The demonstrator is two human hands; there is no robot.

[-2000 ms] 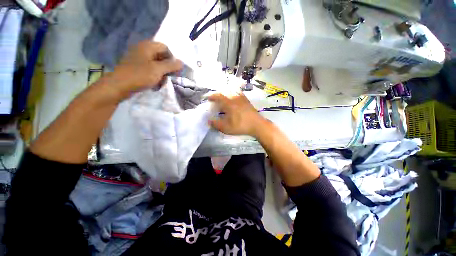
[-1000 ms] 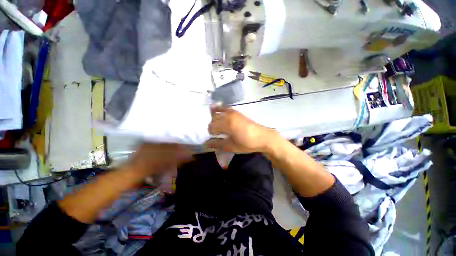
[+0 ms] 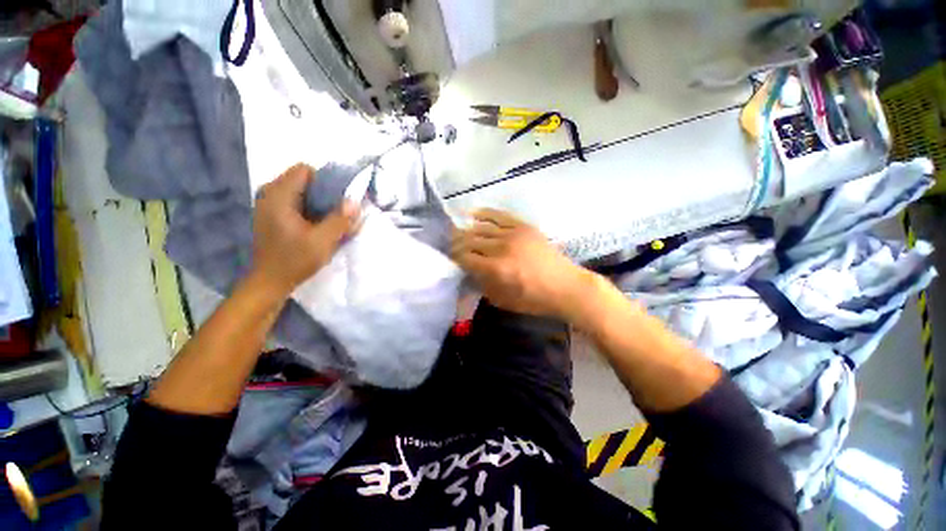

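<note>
The white and grey quilted garment (image 3: 389, 301) lies bunched below the needle area and hangs over the table's front edge. Its upper end reaches the presser foot (image 3: 423, 130). My left hand (image 3: 301, 233) grips the garment's left side, thumb on top, beside a grey part. My right hand (image 3: 503, 259) pinches the garment's right edge. The fingertips of my right hand are partly hidden by fabric. Darker grey fabric (image 3: 187, 145) spreads to the left of my left hand.
Yellow thread snips (image 3: 519, 118) with a black cord lie right of the needle, a brown-handled tool (image 3: 605, 67) behind them. A notions holder (image 3: 819, 130) stands at the table's right end. A pale garment bundle (image 3: 768, 311) hangs at right, a yellow crate (image 3: 913, 119) beyond.
The garment, spread flat one second ago, is now bunched with its upper end at the presser foot. My left hand has moved up from the table's front edge onto it. The view has shifted.
</note>
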